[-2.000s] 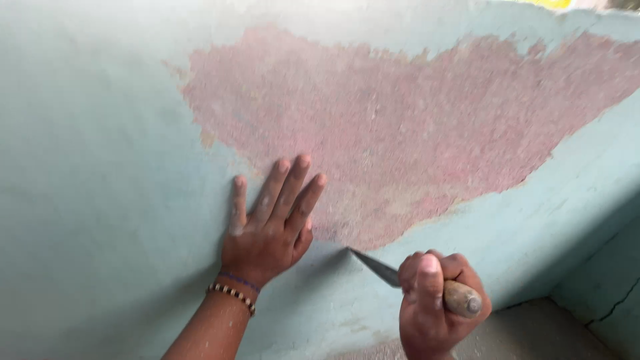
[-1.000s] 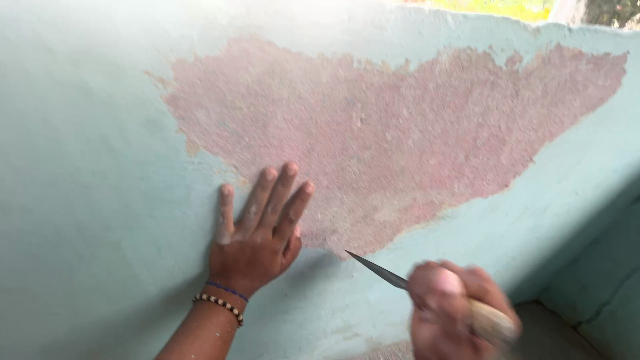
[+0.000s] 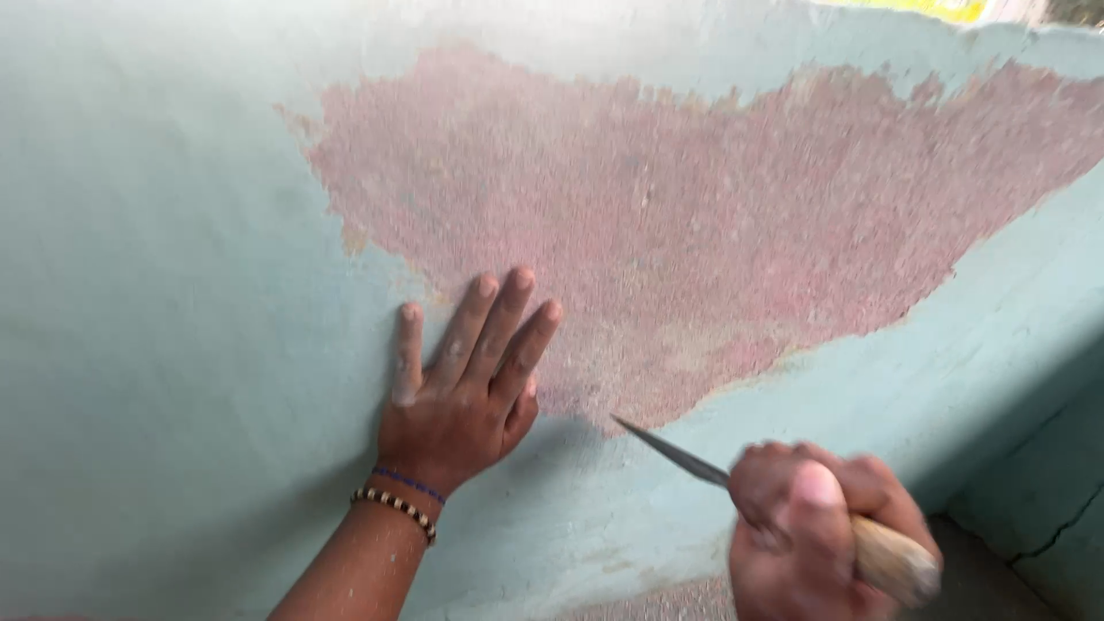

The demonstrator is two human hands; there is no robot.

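Observation:
My left hand (image 3: 461, 397) lies flat on the wall with its fingers apart, at the lower left edge of a rough pink patch (image 3: 655, 207) where the paint is gone. Two bracelets circle its wrist. To its right, my right hand (image 3: 819, 517) is closed around a pointed metal tool with a wooden handle (image 3: 893, 561), whose exact kind I cannot tell. The tapered blade (image 3: 673, 450) points up and left, its tip at the bottom of the pink patch; contact with the wall is unclear. Pale blue-green paint (image 3: 190, 259) surrounds the patch.
The wall's top edge (image 3: 992, 28) runs along the upper right, with something yellow beyond it. At the lower right stands another painted wall surface (image 3: 1035, 483) with a dark crack. A rough grey surface (image 3: 664, 604) shows along the bottom.
My right hand shifts about near the same spot, still holding the tool. My left hand stays against the wall. The view moves slightly.

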